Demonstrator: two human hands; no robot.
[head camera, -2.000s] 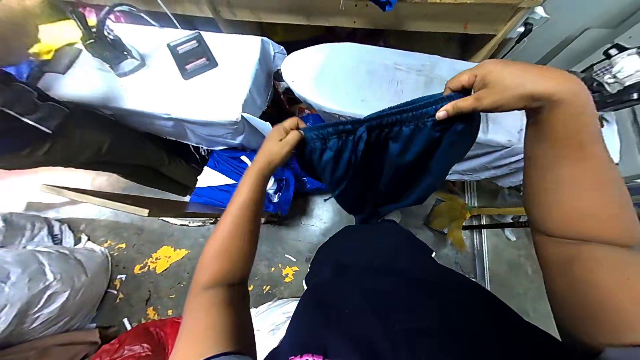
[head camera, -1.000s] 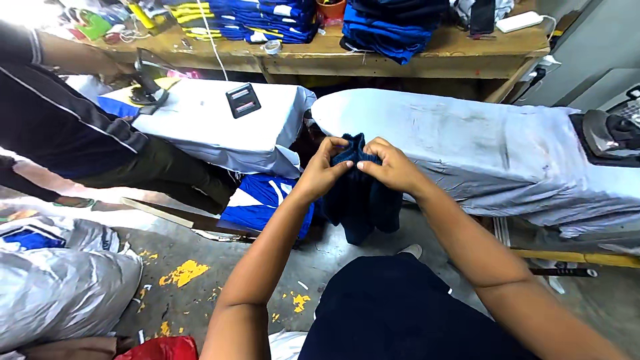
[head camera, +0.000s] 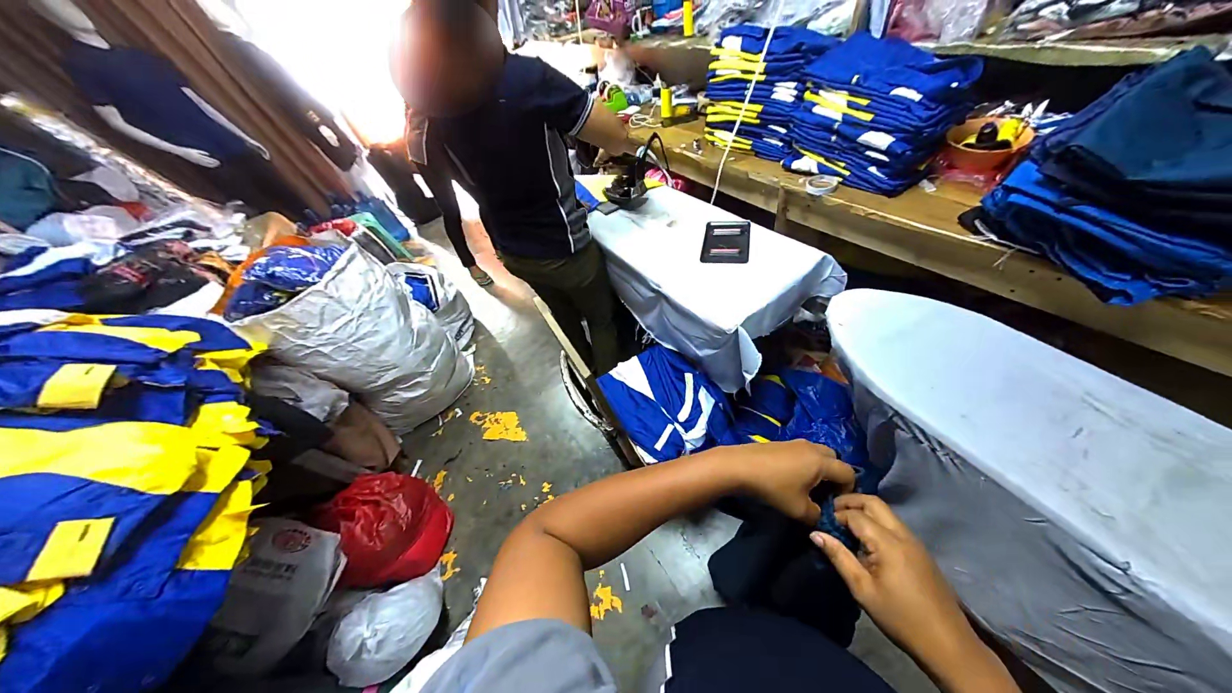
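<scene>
My left hand (head camera: 797, 478) and my right hand (head camera: 871, 544) are close together beside the padded ironing board (head camera: 1039, 462). Both grip the gathered waistband of a dark blue garment (head camera: 830, 525), mostly hidden by my fingers; its lower part is hard to tell from the dark clothing below. Behind my left hand, blue-and-white garments (head camera: 674, 404) lie in a heap under the white-covered table (head camera: 712, 279). A co-worker's hand is near an iron (head camera: 630, 188) at that table's far end.
A co-worker (head camera: 525, 164) stands beyond the covered table. Stacked blue garments (head camera: 876, 115) lie on a wooden shelf (head camera: 924, 217). At left are a pile of blue-and-yellow garments (head camera: 106, 462), a white sack (head camera: 356, 327) and a red plastic bag (head camera: 390, 525) on the floor.
The dark blue garment, stretched wide between my hands two seconds ago, is now bunched with my hands close together. The view has swung to the left and up.
</scene>
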